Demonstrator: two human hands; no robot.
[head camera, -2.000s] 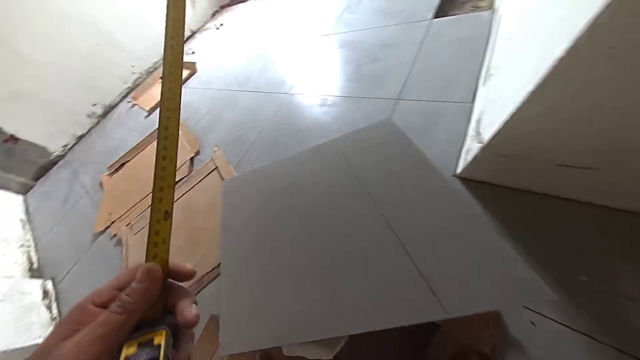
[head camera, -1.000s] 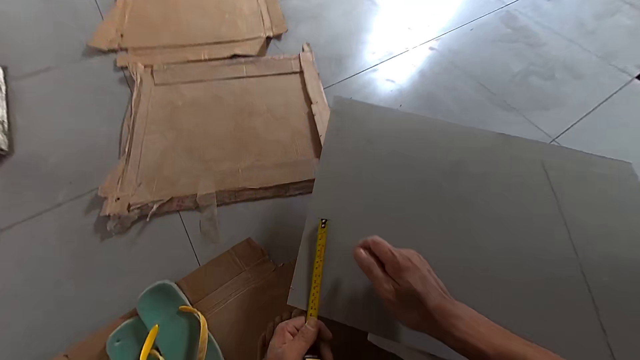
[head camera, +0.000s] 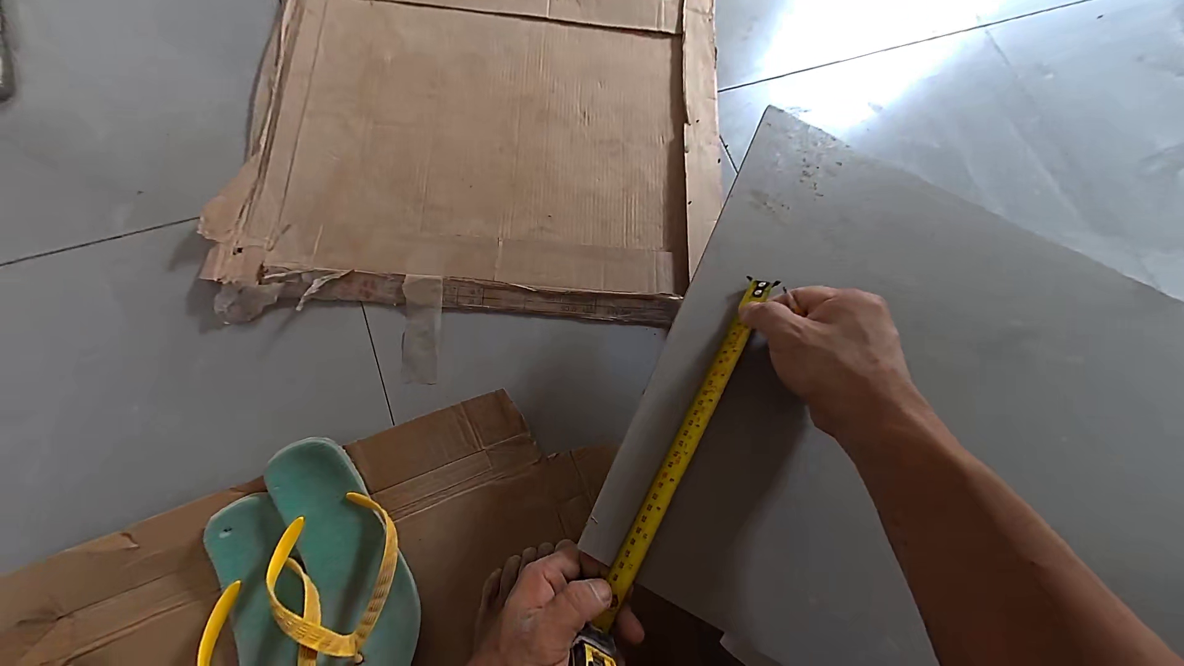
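A yellow tape measure (head camera: 685, 435) lies stretched over a large grey tile (head camera: 934, 370), slanting near the tile's left edge. My left hand (head camera: 555, 601) grips the tape and its case at the tile's lower left corner. Near the tape's hooked end, my right hand (head camera: 832, 347) pinches something small, mostly hidden by the fingers, with its fingertips against the tape. The far corner of the tile bears some dirt specks.
Flattened cardboard (head camera: 481, 148) with torn edges and a strip of clear tape lies on the tiled floor (head camera: 120, 370). Green flip-flops (head camera: 324, 518) with yellow straps rest on more cardboard (head camera: 462, 518) at lower left. Toes of a bare foot show beside my left hand.
More of the tape is drawn out along the tile than a second ago. My right hand has moved to its hooked end. The view has shifted considerably.
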